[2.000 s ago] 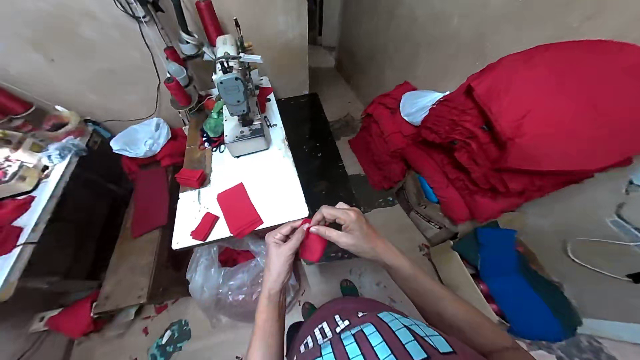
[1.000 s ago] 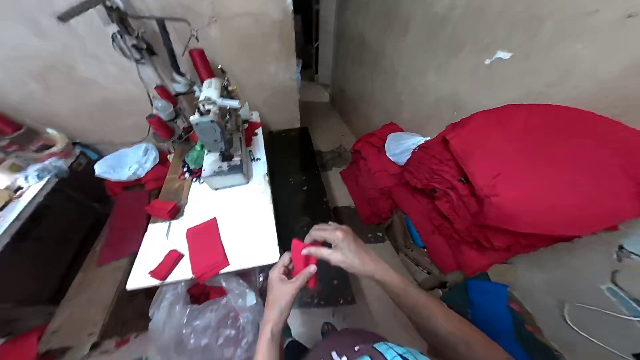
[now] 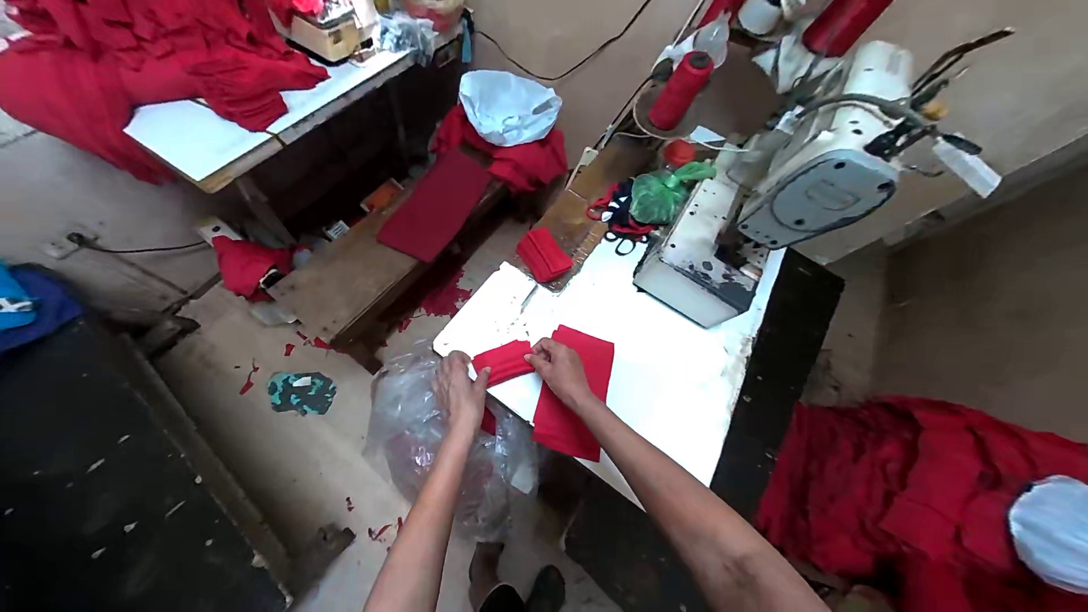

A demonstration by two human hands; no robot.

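Near the front left corner of the white sewing table [image 3: 680, 382] lies a small stack of folded red fabric pieces [image 3: 507, 363]. My left hand [image 3: 461, 387] holds its left end, while the fingers of my right hand [image 3: 557, 365] pinch its right end. A longer stack of red fabric [image 3: 580, 399] lies under my right hand and wrist, partly over the table's front edge. Another small red folded bundle [image 3: 545, 254] rests farther back, beside the sewing machine [image 3: 765, 187].
A clear plastic bag [image 3: 408, 425] hangs below the table's front left edge. A wooden bench [image 3: 348, 280] with dark red fabric [image 3: 435, 204] stands left. Black scissors [image 3: 626, 243] and a green bag [image 3: 659, 195] lie by the machine. Red cloth [image 3: 918, 501] is heaped at right.
Both hands have moved from in front of the table to the small red stack on it. The piece held between them earlier is no longer distinguishable. The view has swung left.
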